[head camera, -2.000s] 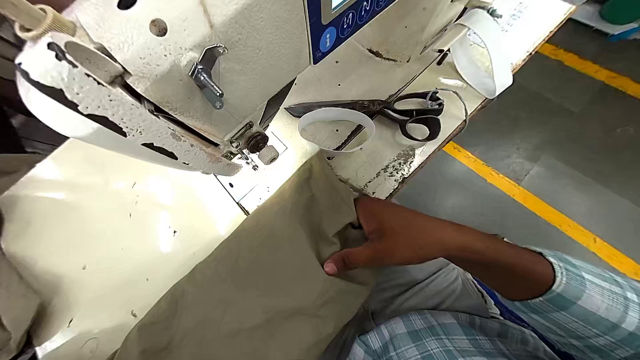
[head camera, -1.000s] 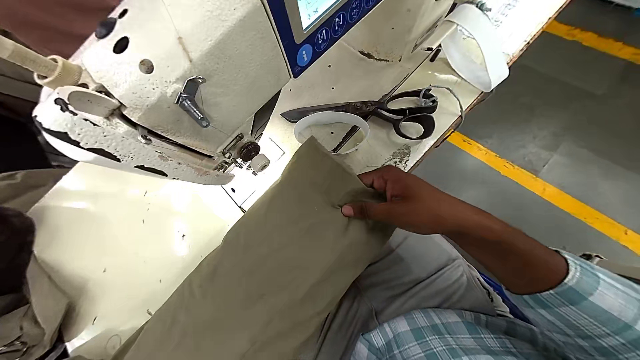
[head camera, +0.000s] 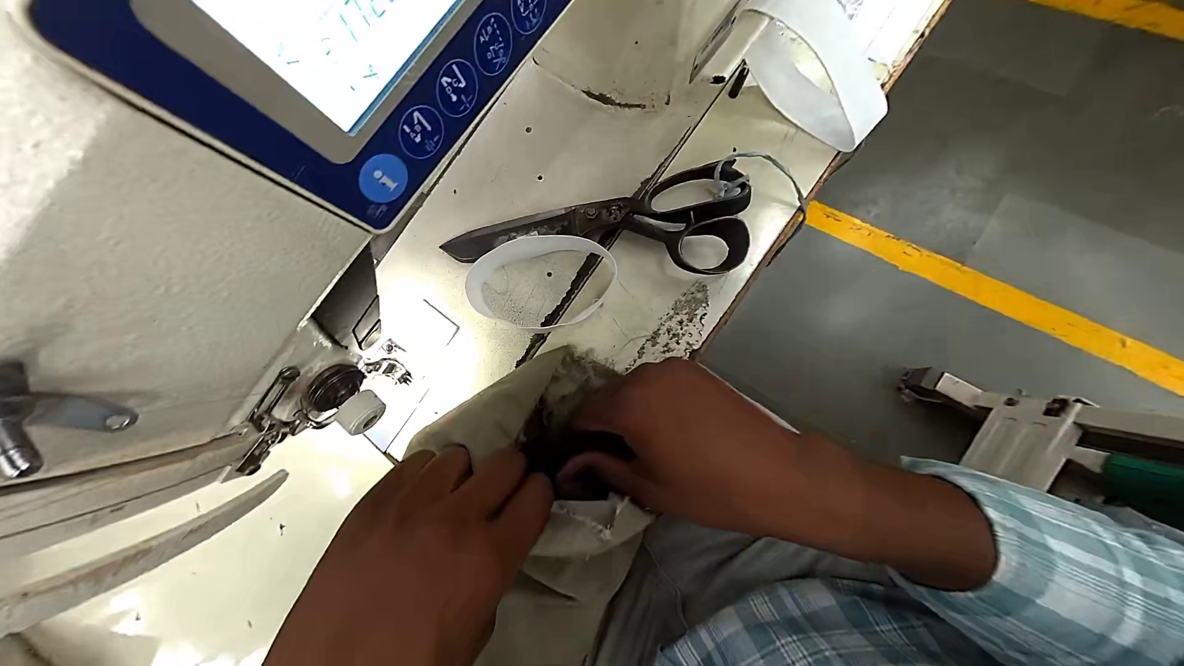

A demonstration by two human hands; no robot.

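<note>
A piece of khaki fabric (head camera: 583, 541) lies at the front edge of the sewing machine (head camera: 185, 240), with a frayed edge and an opening facing up. My left hand (head camera: 435, 536) grips its left side, fingers curled over the cloth. At the opening's right side, my right hand (head camera: 684, 444) pinches the fabric, its fingertips partly hidden inside. The needle and presser foot area (head camera: 384, 365) is just up and left of the cloth. Beyond the hands, fabric shears (head camera: 601, 220) rest on the machine bed beside a loop of white band (head camera: 476, 287).
A control panel (head camera: 379, 208) with a lit screen is at the upper left. Another white band loop (head camera: 860, 102) hangs at the table's right edge. Right of the table are a grey floor with a yellow line (head camera: 999, 291) and a metal stand part (head camera: 1017, 444).
My left hand has come into view and holds the fabric. The cloth, earlier spread flat under my right hand, is now bunched with its opening showing. The view has moved closer.
</note>
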